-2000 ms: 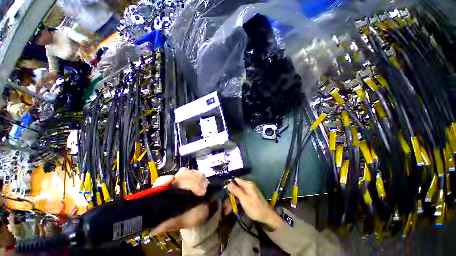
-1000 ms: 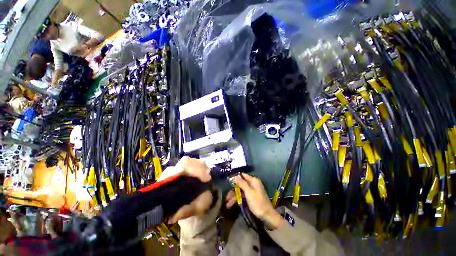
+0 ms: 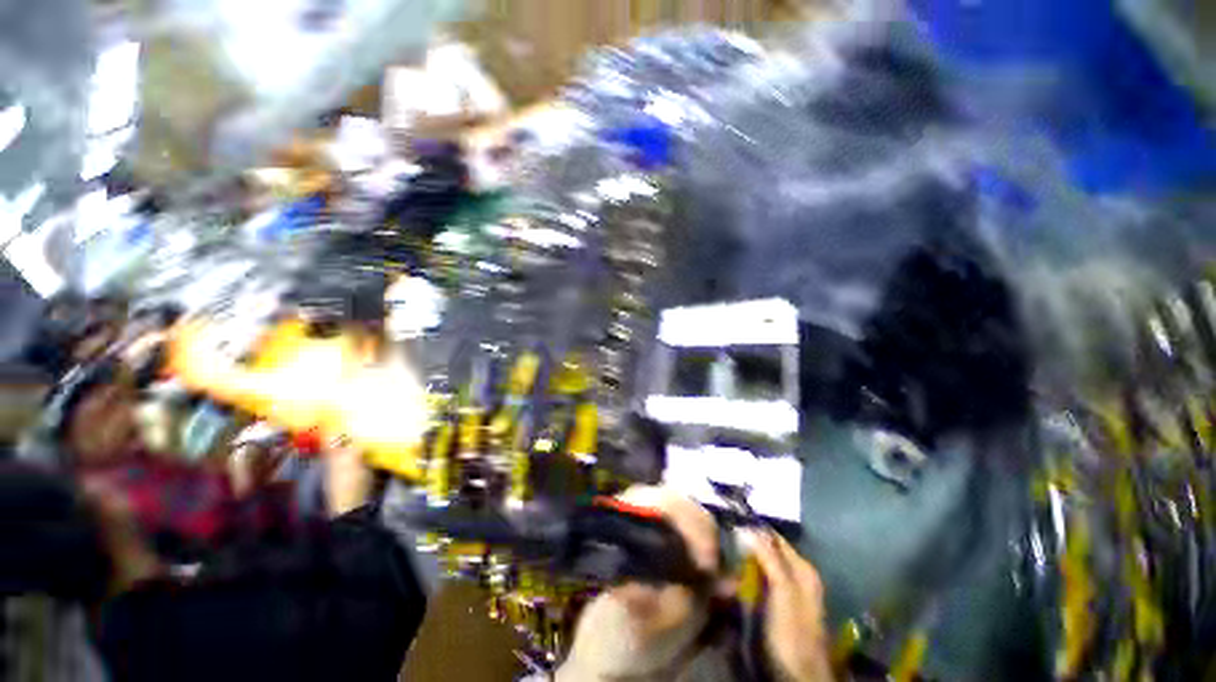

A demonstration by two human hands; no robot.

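Note:
The whole view is blurred. My left hand (image 3: 647,600) is around the black power screwdriver (image 3: 534,540) with a red mark, below the white fixture (image 3: 727,410). My right hand (image 3: 790,600) is just to its right, at the fixture's lower edge, with a black cable with a yellow sleeve (image 3: 750,584) at its fingers. The cable's end and the driver's tip are hidden or too blurred to tell. A small silvery part (image 3: 894,457) lies on the green bench top, right of the fixture.
A dark heap of small black parts (image 3: 954,340) lies behind the silvery part. Rows of cables with yellow sleeves stand left (image 3: 514,400) and right (image 3: 1134,533). An orange-topped table (image 3: 307,386) is at the left. A person in dark clothing (image 3: 267,600) is at the lower left.
The view has swung left and blurred, so the bench things sit further right in the picture. The person at the lower left shows more fully. Both hands remain below the fixture.

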